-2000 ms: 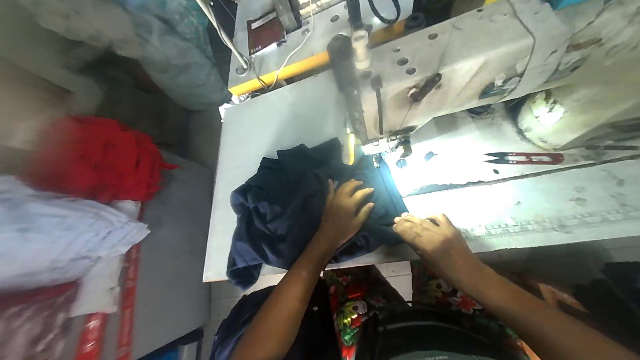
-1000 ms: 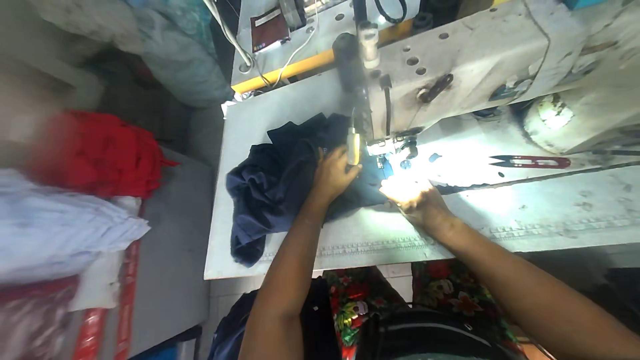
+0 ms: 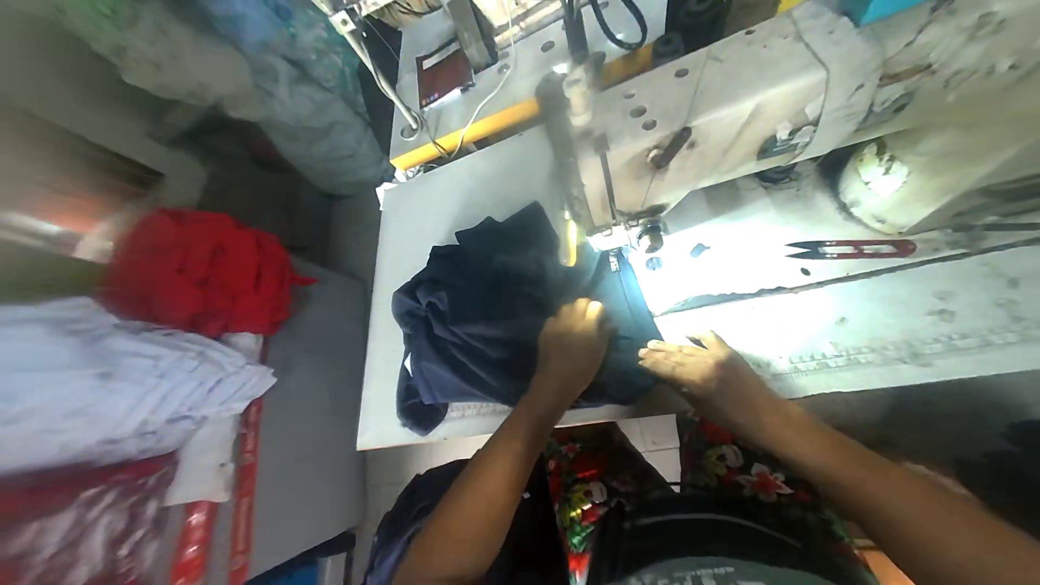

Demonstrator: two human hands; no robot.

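Observation:
A dark navy garment (image 3: 487, 309) lies bunched on the sewing machine's table, its right edge running up to the presser foot (image 3: 615, 237) of the industrial sewing machine (image 3: 715, 106). My left hand (image 3: 575, 341) rests on the cloth below the needle area, its fingers curled; whether it pinches the fabric cannot be told. My right hand (image 3: 691, 361) lies at the cloth's right edge with its fingers extended, the fingertips touching the fabric. Bright lamp light falls around the foot. Red-handled thread snips (image 3: 853, 249) lie on the machine bed to the right, away from both hands.
Left of the table, a red cloth bundle (image 3: 203, 272) and a stack of white fabric pieces (image 3: 122, 382) lie on a grey surface (image 3: 313, 422). Behind stands another machine table with a yellow edge (image 3: 487, 130). A metal stand (image 3: 378, 73) rises there. Large filled bags are at the upper left.
Since one second ago, my left hand has moved back from near the needle towards me. My right hand has also drawn back from the foot. The garment has shifted and spread towards the table's front edge.

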